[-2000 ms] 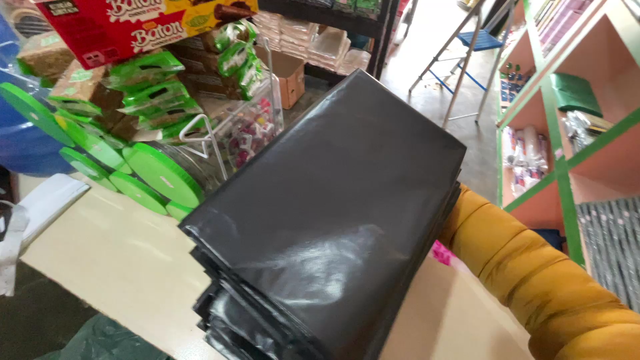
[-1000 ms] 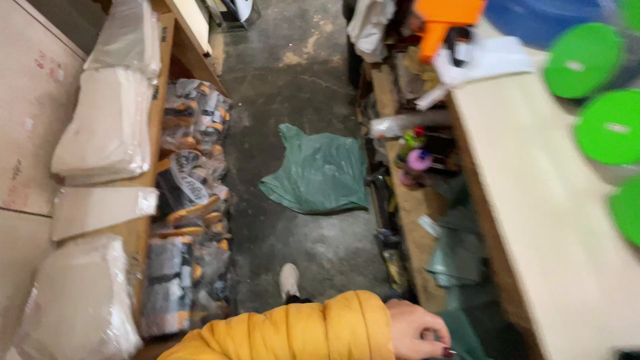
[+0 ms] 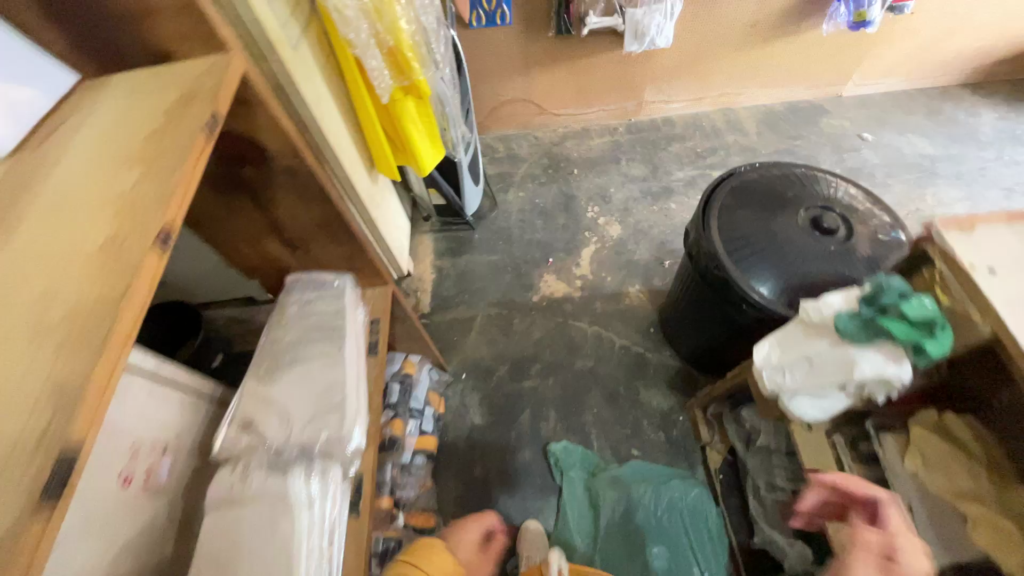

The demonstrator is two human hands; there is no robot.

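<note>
My left hand [image 3: 478, 542], in a yellow sleeve, is low in the centre with its fingers curled; whether it holds anything is unclear. At the lower right my right hand [image 3: 864, 516] is blurred, its fingers bent over a wooden shelf unit with crumpled bags inside, and nothing shows in it. A green plastic bag [image 3: 640, 508] lies on the dark floor between the hands. Above my right hand, a bundle of white plastic bags [image 3: 828, 364] with a green bag [image 3: 896, 320] on it hangs at the shelf's corner.
A black lidded bin [image 3: 800, 232] stands on the floor at the right. Wooden shelving [image 3: 160, 232] runs along the left, with plastic-wrapped packs [image 3: 296, 376] and bagged goods [image 3: 412, 432] near it. Yellow items [image 3: 400, 120] hang at the upper left.
The view has swung from the counter and black bag stack to the aisle floor. My left hand has come into view, and the black bin shows now.
</note>
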